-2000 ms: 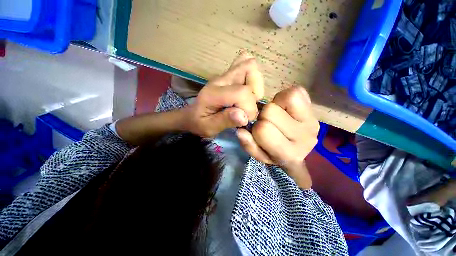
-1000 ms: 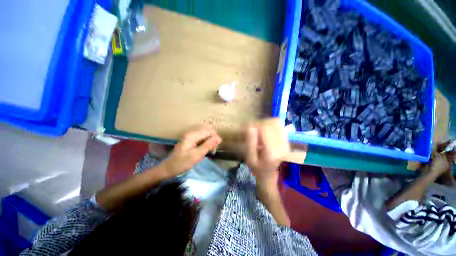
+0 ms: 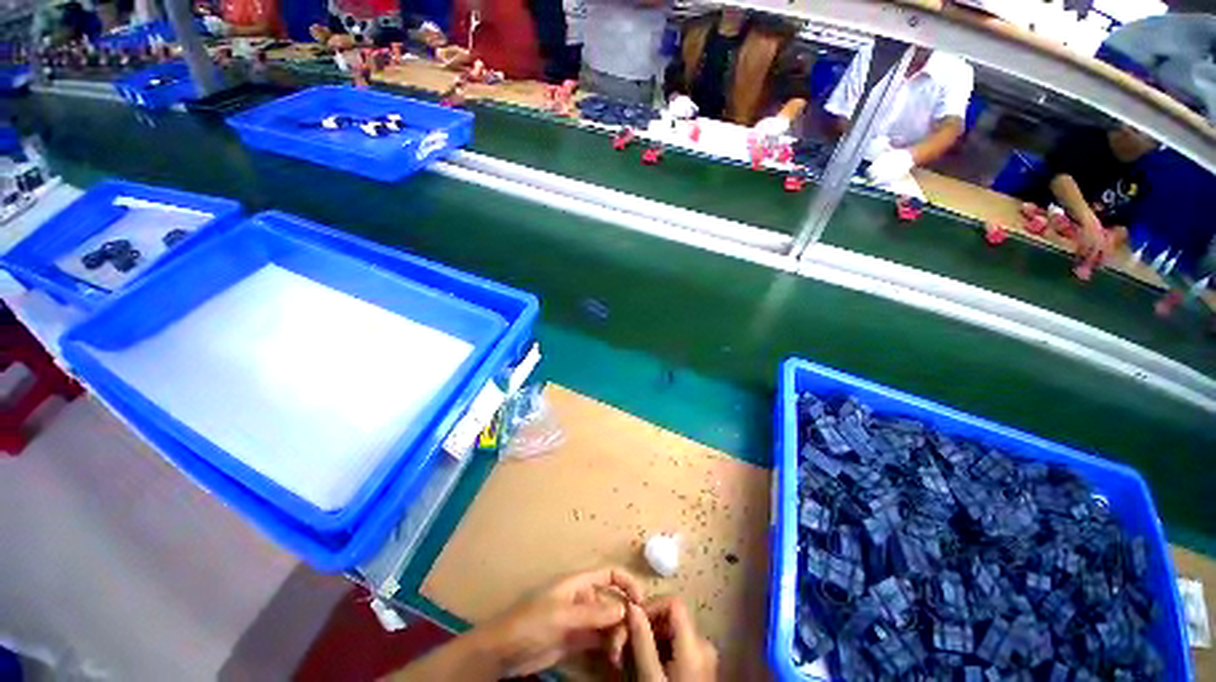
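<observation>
My left hand (image 3: 567, 621) and my right hand (image 3: 670, 645) are at the bottom of the view, over the front of the tan work board (image 3: 514, 533). Their fingertips meet; any small part between them is hidden or too small to tell. A white rounded glue bottle (image 3: 662, 554) stands on the board just beyond my hands. Dark specks lie around it. A blue-rimmed bin (image 3: 787, 466) heaped with small dark plastic parts (image 3: 934, 533) is right of the board.
Stacked blue trays with a pale liner (image 3: 287, 386) are at the left, with a clear plastic bag (image 3: 531, 426) beside them. A green conveyor (image 3: 640, 300) runs beyond. A metal post (image 3: 854, 153) rises there. People across handle red parts (image 3: 774, 153).
The view has tilted up to show the conveyor and the people opposite. My hands have come back together after being apart, and now sit lower in the view.
</observation>
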